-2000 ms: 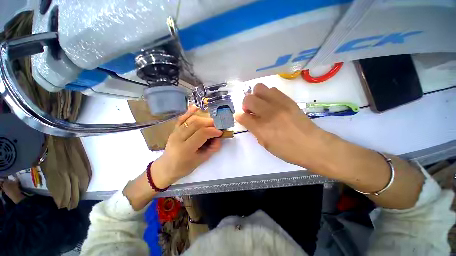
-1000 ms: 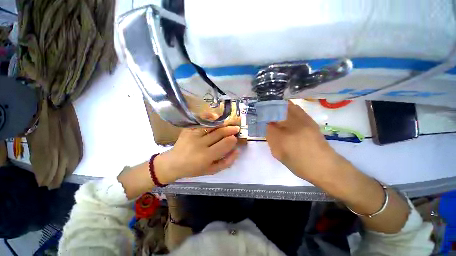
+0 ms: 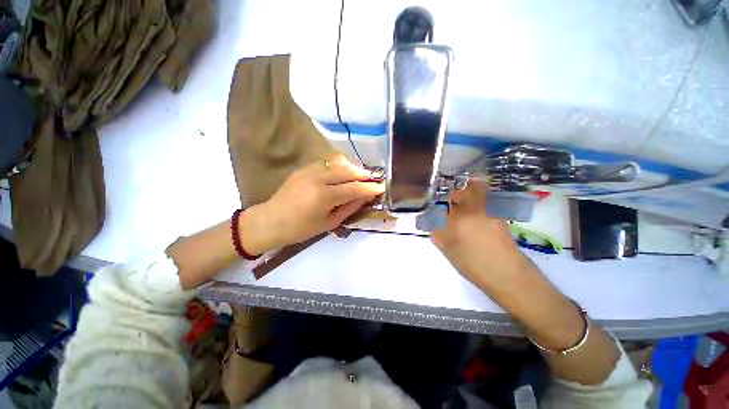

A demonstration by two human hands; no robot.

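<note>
A brown fabric piece lies on the white sewing table left of the needle area, with a narrow brown strip hanging from it toward the table edge. My left hand presses on the fabric, fingertips close to the needle area. My right hand is just right of the needle area beside a grey guard, its fingertips bunched; whether they hold anything is hidden. The white sewing machine head is above, and its shiny metal lever covers the needle.
A heap of brown pieces lies at the far left, some hanging over the edge. Green snips and a smartphone lie right of my right hand. A grey ruler-marked edge runs along the front. A blue crate shows at lower right.
The view has shifted. More of the brown fabric now shows left of the needle, spread away from me, and the narrow strip now shows below my left hand. Both hands stay near the needle.
</note>
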